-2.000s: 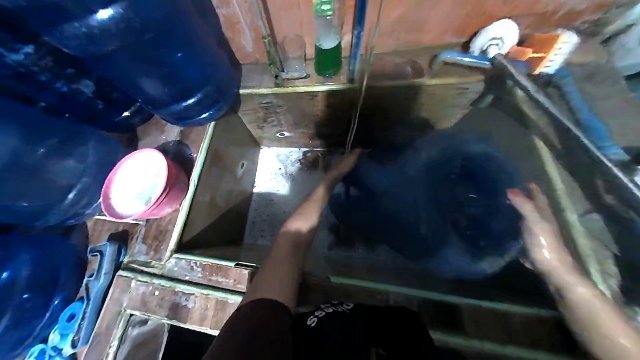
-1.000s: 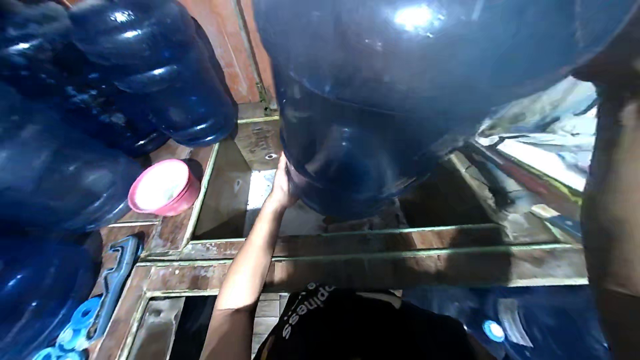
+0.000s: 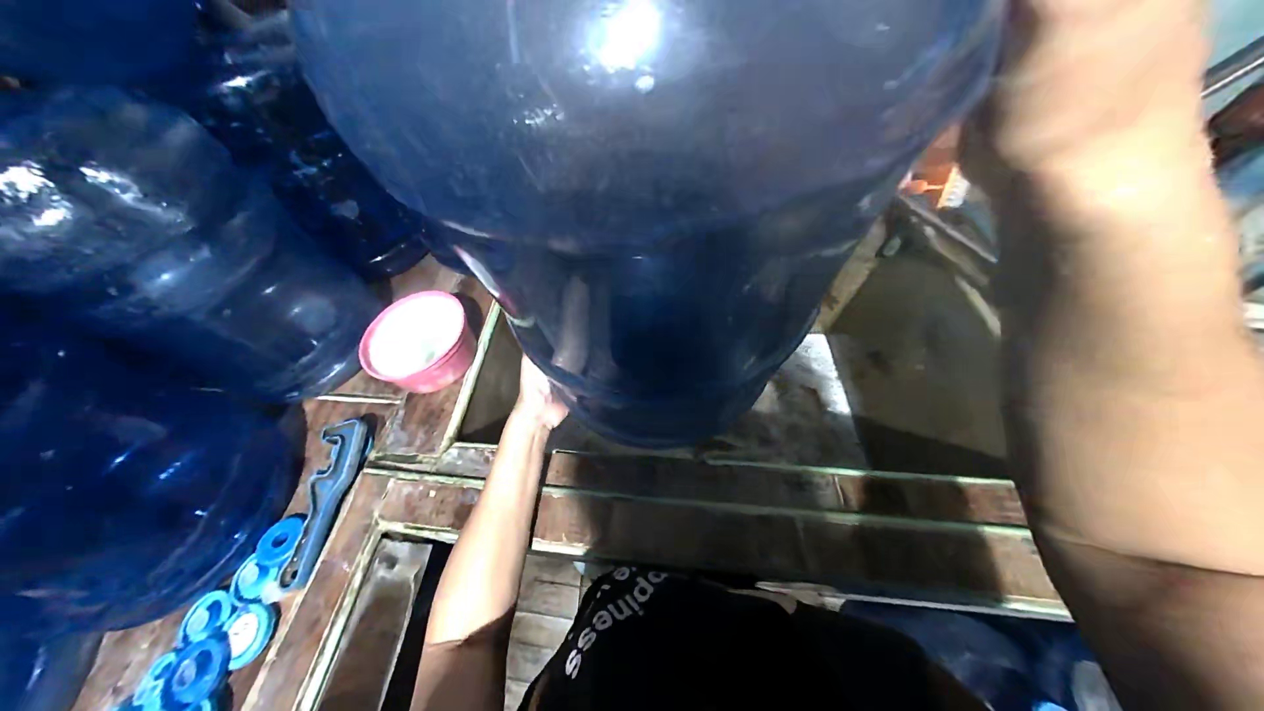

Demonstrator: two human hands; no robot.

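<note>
A large blue plastic water jug (image 3: pixel 652 197) fills the upper middle of the head view, held up over a tiled basin (image 3: pixel 918 336). My left hand (image 3: pixel 541 395) grips its lower left side, the fingers partly behind the jug. The right forearm rises along the right side of the view; the hand at its upper end lies against the jug's upper right side, mostly cut off by the frame's top edge, so its fingers are hidden. Left of the basin stands a pink tub (image 3: pixel 420 341) with whitish content.
Several blue water jugs (image 3: pixel 168 247) crowd the left side. A blue plastic tool (image 3: pixel 331 494) and several blue jug caps (image 3: pixel 202 667) lie on the tiled ledge at lower left. More blue jugs (image 3: pixel 948 642) sit below the basin's tiled edge (image 3: pixel 790 518). A brush (image 3: pixel 938 183) shows behind the jug.
The jug, low in the basin two seconds ago between both hands, has been lifted out and now hangs high before me. The right arm has come up close to the camera.
</note>
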